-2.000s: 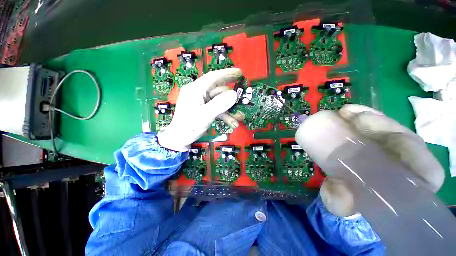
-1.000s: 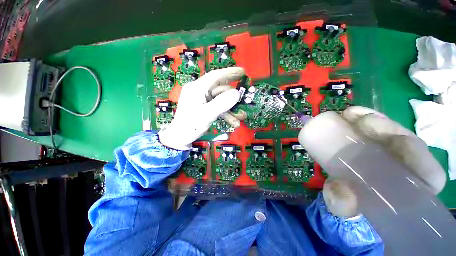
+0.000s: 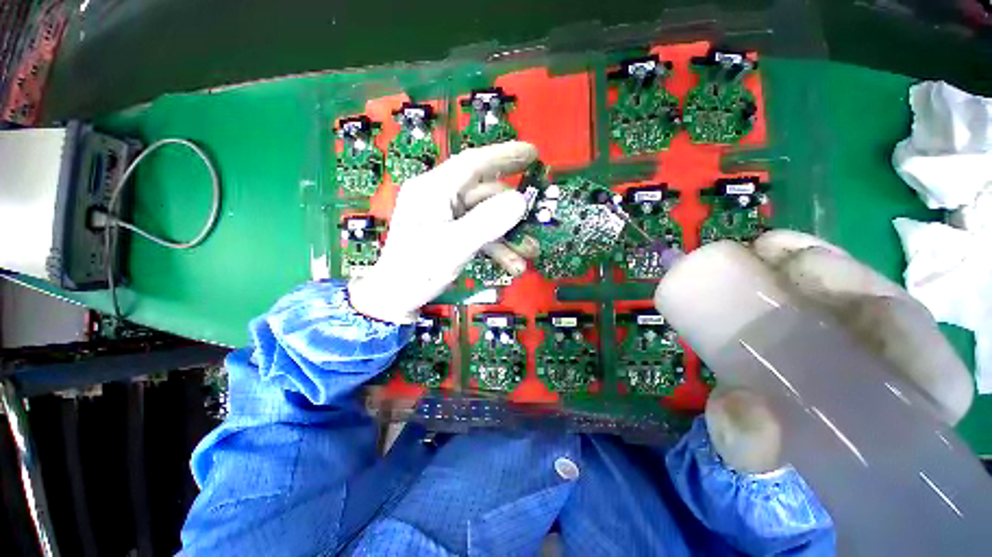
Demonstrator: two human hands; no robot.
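Note:
My left hand point(image 3: 441, 229), in a white glove with darker fingertips, grips a green circuit board point(image 3: 574, 231) by its connector edge and holds it above the tray. My right hand point(image 3: 859, 316), also gloved, is closed around a large translucent whitish dispensing bottle point(image 3: 805, 392). Its purple hub point(image 3: 668, 256) and thin needle point up-left, with the tip at or close to the right part of the held board. Whether the tip touches cannot be told. More boards lie in rows in the clear tray point(image 3: 597, 292) over a red liner point(image 3: 555, 120). The held board hides part of the middle row.
A pale instrument point(image 3: 38, 207) with a looped grey cable point(image 3: 207, 207) stands at the left on the green mat point(image 3: 261, 120). Crumpled white wipes point(image 3: 946, 256) lie at the right. A dark green rail point(image 3: 359, 38) runs along the back.
My right hand, the bottle and its hub have shifted slightly to the right. The left hand keeps hold of the board, nearly unmoved. The tray view has shifted slightly.

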